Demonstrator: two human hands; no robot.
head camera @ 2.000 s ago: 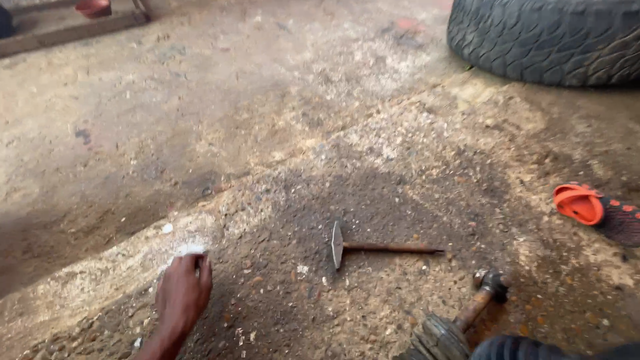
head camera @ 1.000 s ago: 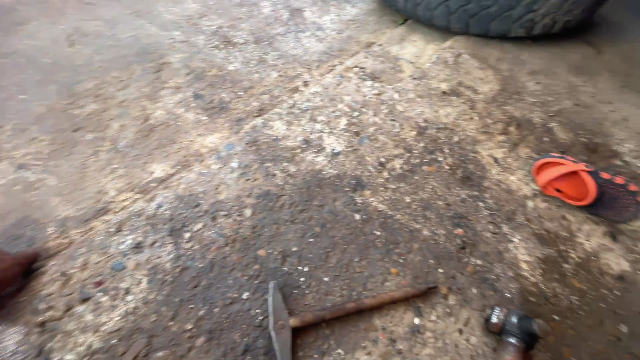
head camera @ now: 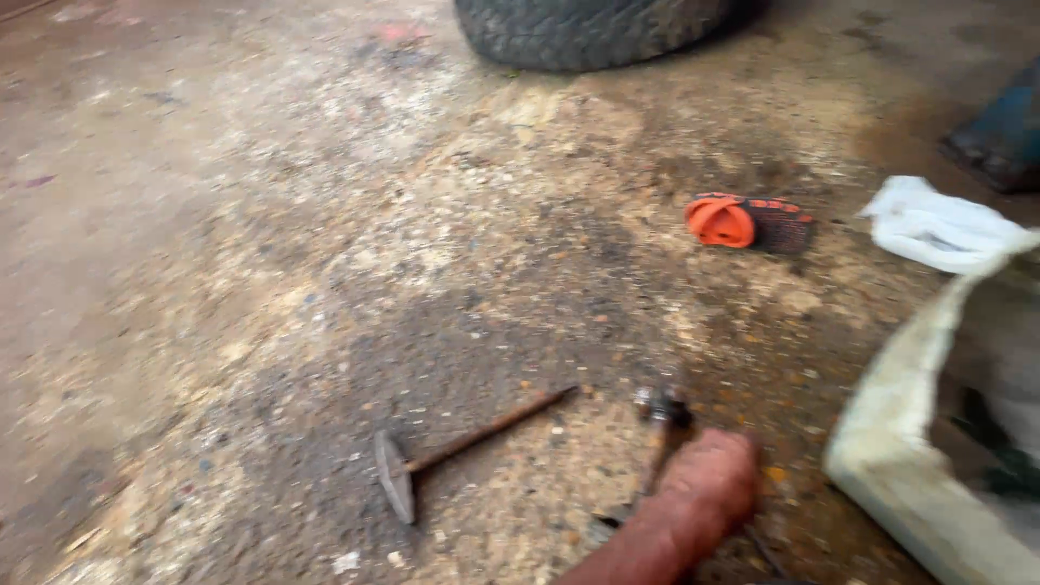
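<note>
My left hand (head camera: 719, 471) reaches in from the bottom edge with its fingers curled, low over the ground at the right of centre. Blur hides whether it grips anything. Just left of it lies a second hammer (head camera: 662, 409) with a short, dark, partly shiny metal head. Its handle runs down beside my hand and is partly covered. Farther left a hammer (head camera: 395, 477) with a narrow grey head tapered at both ends rests on the ground, its thin brown handle slanting up to the right. My right hand is out of view.
A large tyre (head camera: 585, 36) is at the top. An orange and dark glove-like item (head camera: 747, 222) lies right of centre. Beyond it are a white plastic bag (head camera: 934, 227), a pale open sack (head camera: 886, 422) and a blue object (head camera: 1007, 130). The ground is rough and stained.
My left hand has gone from the far left to beside the short-headed hammer. The view has swung right, bringing in the pale sack and white bag. The long-headed hammer lies on the ground throughout.
</note>
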